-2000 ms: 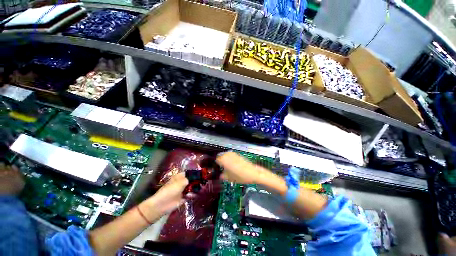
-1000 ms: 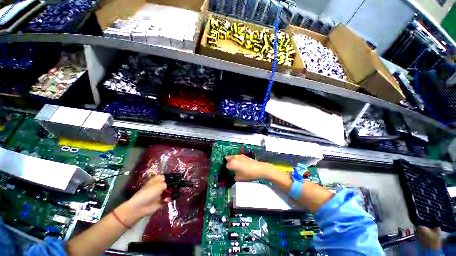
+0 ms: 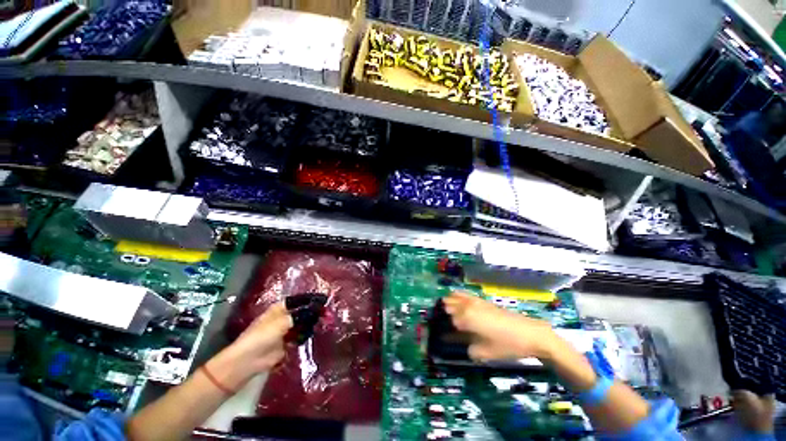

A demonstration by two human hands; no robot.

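Note:
My left hand is above the red-pink plastic bag, closed on a clump of small black components that stick out past the fingertips. My right hand is over the green circuit board on the right, fingers bent down at its left part. A dark part shows at the right fingertips; whether the fingers grip it is unclear. A light blue strap is on the right wrist. A finned heatsink with a yellow strip stands at the board's far edge.
Another green board with long silver heatsinks lies at left. Black bins of red parts and blue parts sit on the lower shelf, cardboard boxes above. At right, another person's hand touches a black tray. A metal rail runs behind.
The black components in my left hand have stayed over the bag. My right hand moved from over the bag to the right board, then further right and nearer me. A black tray came into view at right.

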